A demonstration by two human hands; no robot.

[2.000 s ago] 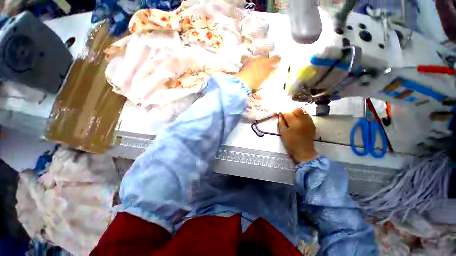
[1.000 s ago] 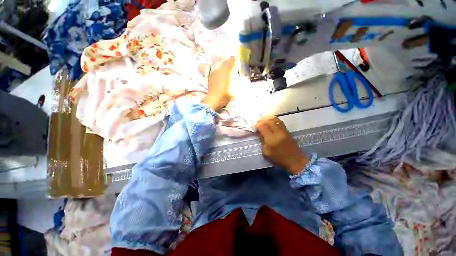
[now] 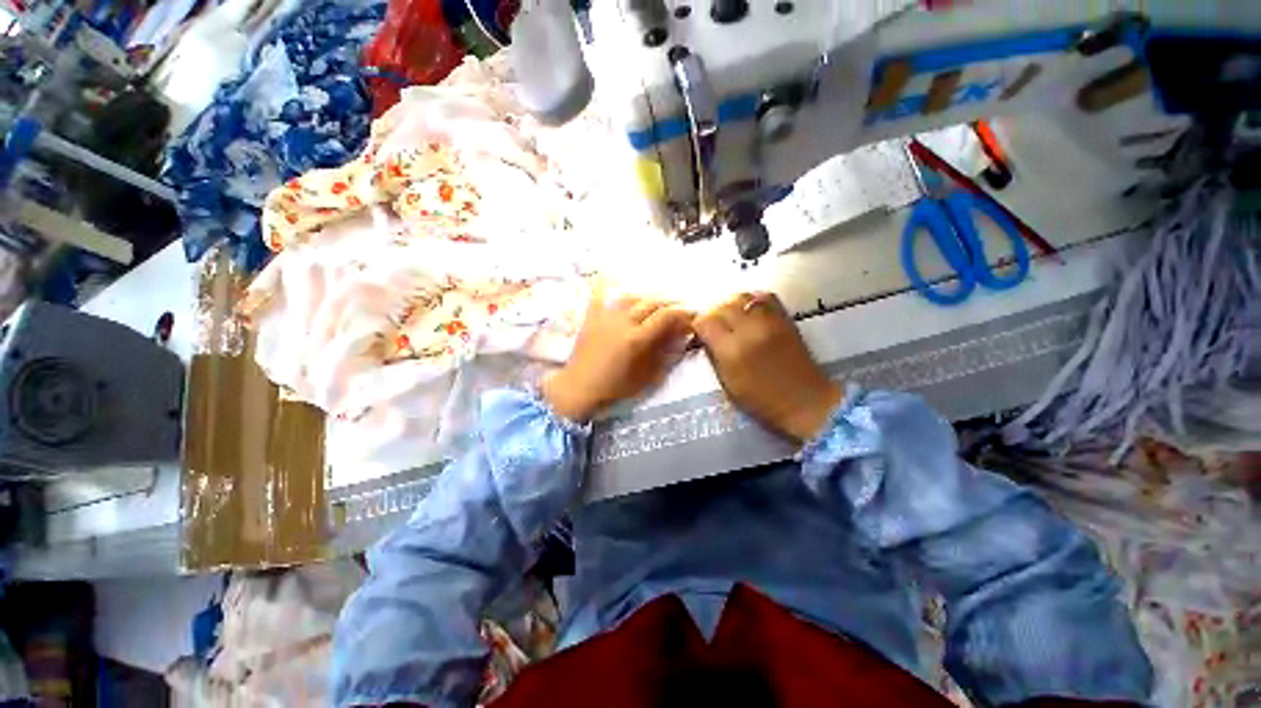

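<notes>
The pale floral garment piece [image 3: 456,263] with orange-red flowers lies crumpled on the white table, left of the needle. My left hand [image 3: 618,353] grips its right edge. My right hand [image 3: 765,362] is beside it, fingertips pinched at the same edge; the two hands nearly touch. The cloth between the fingertips is mostly hidden. Both hands are in front of the presser foot [image 3: 698,233] of the white sewing machine [image 3: 830,83]. Bright lamp glare washes out the cloth near the needle.
Blue-handled scissors [image 3: 964,246] and a dark-red tool lie right of the needle. Lilac strips [image 3: 1155,325] hang at the right. Brown taped cardboard [image 3: 256,443] is at the left, blue floral cloth [image 3: 270,125] and a red lump [image 3: 412,53] behind. A ruled scale [image 3: 664,432] runs along the front edge.
The view has shifted. My left hand has come back from beside the needle toward the table's front edge, next to my right hand. The dark looped item earlier at my right hand no longer shows.
</notes>
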